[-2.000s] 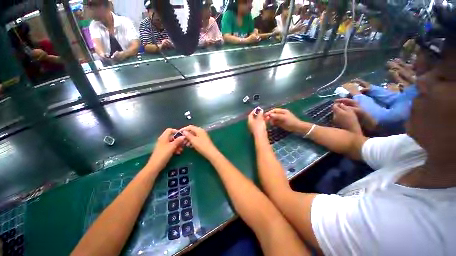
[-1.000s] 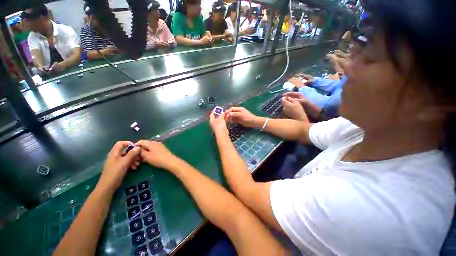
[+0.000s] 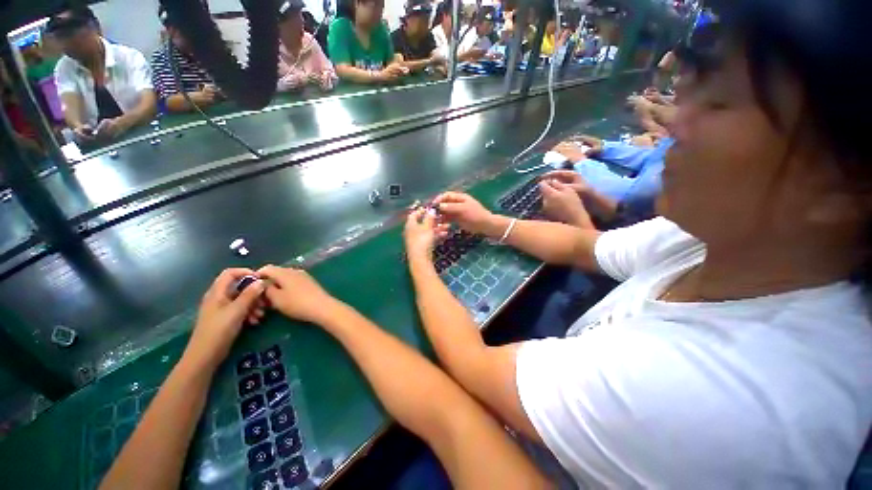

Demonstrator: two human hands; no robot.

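Observation:
My left hand and my right hand meet above the bench's back edge. Their fingertips hold a small dark unit with a pale rim between them; the fingers hide part of it. Below, between my forearms, a clear plastic tray lies on the green bench. Black square pieces stand in it in two columns, each with a small pale mark. The tray's left part shows pale outlines of pockets, partly behind my left forearm.
A dark belt beyond the bench carries small units, one white, one at the left. A person in a white shirt sits close at right, hands over another tray. People sit opposite; a black object hangs overhead.
Since the oldest frame the view has swung right, so my hands and tray appear further left. My hands stay together on the unit. Units on the belt have shifted slightly left since one second ago.

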